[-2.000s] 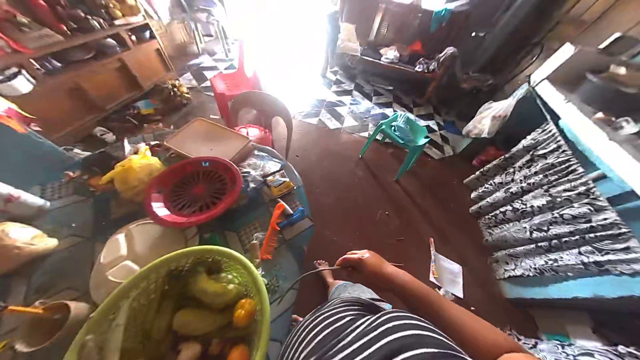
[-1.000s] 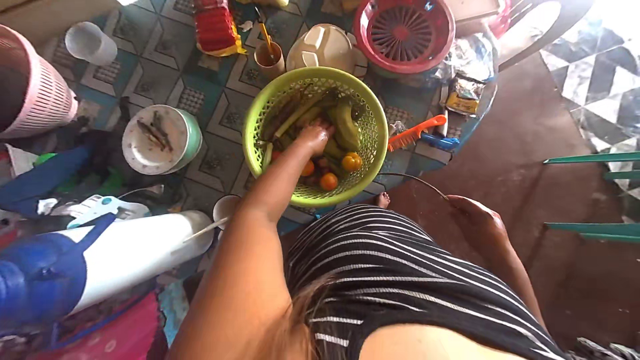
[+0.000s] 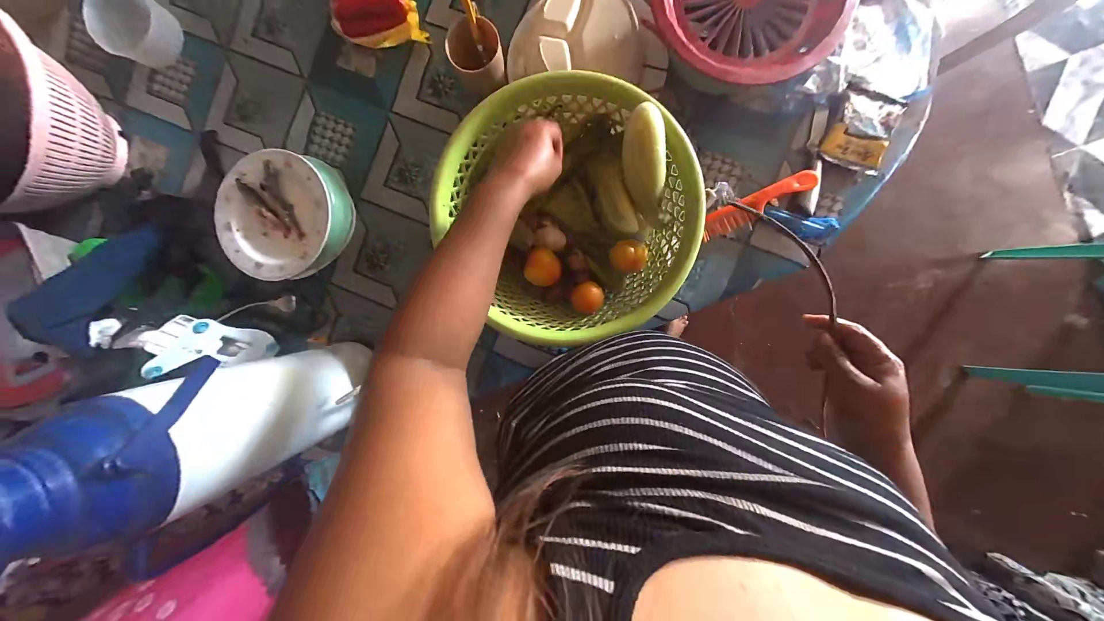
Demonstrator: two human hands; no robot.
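A green plastic basket (image 3: 565,335) stands on the patterned table cover and holds several vegetables. My left hand (image 3: 528,159) is inside it at the upper left, fingers curled; whether it grips anything is hidden. Right of the hand lies a pale green eggplant-like vegetable (image 3: 644,159), with orange tomatoes (image 3: 542,267) and a garlic bulb (image 3: 549,235) lower down. Outside the basket, at the right, my right hand (image 3: 862,371) pinches a thin brown cord or stem (image 3: 811,254). Its upper end reaches an orange comb-like brush (image 3: 768,200) beside the basket.
Left of the basket stand a plate with food scraps (image 3: 272,216), a pink slatted basket (image 3: 73,129) and a blue and white water jug (image 3: 250,423). A brown cup (image 3: 474,60), a beige lidded container (image 3: 578,34) and a red basket (image 3: 750,69) line the far side. Green stool legs (image 3: 1035,377) are at right.
The view has swung strongly toward the table since two seconds ago. My left hand, in the middle of the basket one second ago, is now at its upper left. The right hand still holds the cord.
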